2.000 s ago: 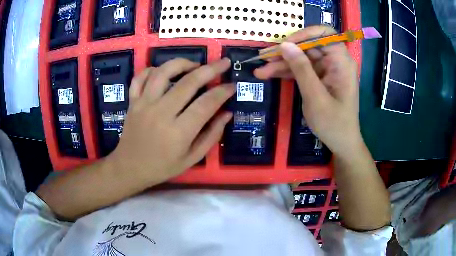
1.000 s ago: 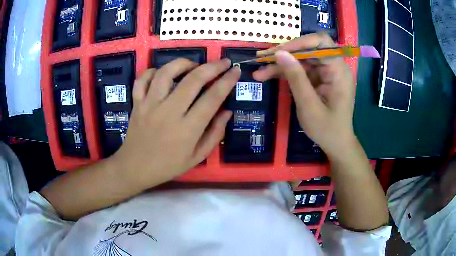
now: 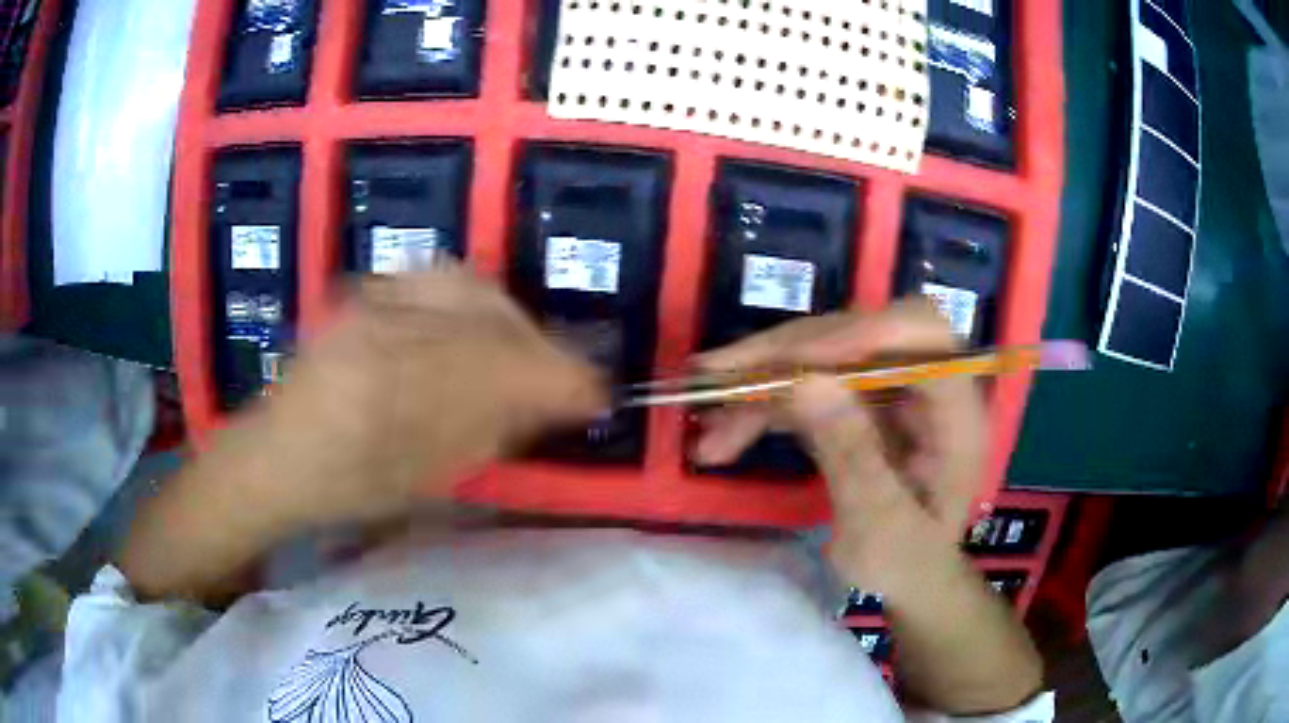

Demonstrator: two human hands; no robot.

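Note:
My right hand (image 3: 877, 410) holds the orange tweezers (image 3: 919, 370) by the body, the metal tips pointing left over the tray's front row. The hand covers the lower part of a black open phone (image 3: 780, 233) with a white label. My left hand (image 3: 438, 374) is blurred, over the lower parts of the phones to the left; its fingertips are near the tweezer tips, and I cannot tell if it holds anything. Another phone (image 3: 591, 212) shows between the hands. The red foam tray (image 3: 689, 233) lies under both hands. The cream dot sticker sheet (image 3: 742, 71) lies over the back row.
A black adhesive pad sheet (image 3: 1159, 212) lies on the dark green mat (image 3: 1081, 424) at the right. Long white paper (image 3: 120, 141) lies left of the tray. More phones in red trays (image 3: 1007, 531) show below at the right. Other people's white sleeves show at both sides.
Both hands have moved down from the camera opening of the phone to the tray's front part. The left hand has moved left and blurred. The view has shifted, so the tray appears further right.

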